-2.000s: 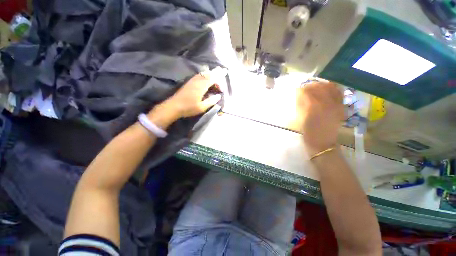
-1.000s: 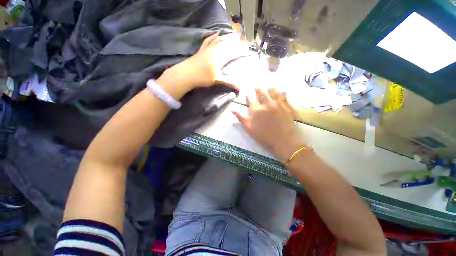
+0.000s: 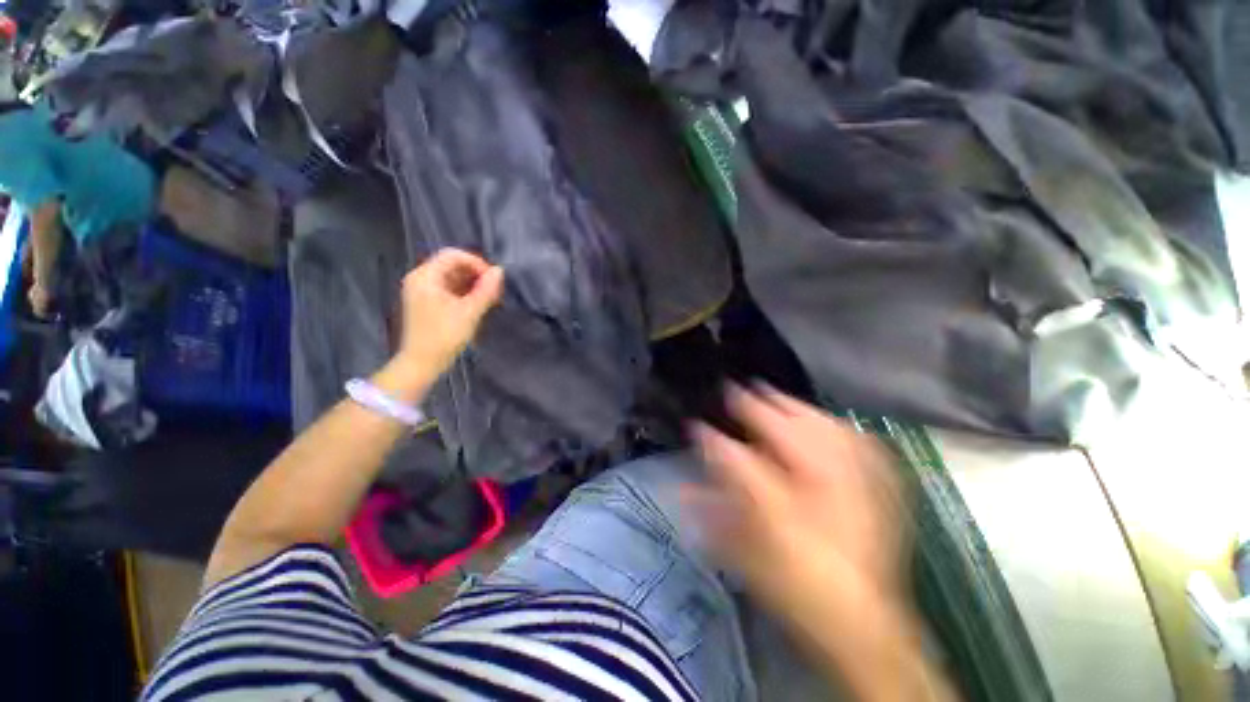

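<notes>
Dark grey garments (image 3: 535,288) hang in a heap left of the table edge. My left hand (image 3: 446,309) is over them, fingers curled and thumb and forefinger together; whether cloth is pinched between them cannot be told. My right hand (image 3: 809,507) is blurred above my lap near the table edge, fingers apart, with nothing seen in it. A large dark grey garment panel (image 3: 891,261) lies heaped on the table, its right part brightly lit. The needle is out of view.
The green table edge (image 3: 946,549) runs along my right, with the white table top (image 3: 1056,562) beyond. A pink-red rimmed container (image 3: 425,542) is low by my lap. A blue crate-like object (image 3: 213,329) stands left. Another person's teal sleeve (image 3: 82,172) and arm show upper left.
The view has turned left, away from the machine. My left hand has left the panel by the needle and is over the hanging garments. My right hand has moved off the table top.
</notes>
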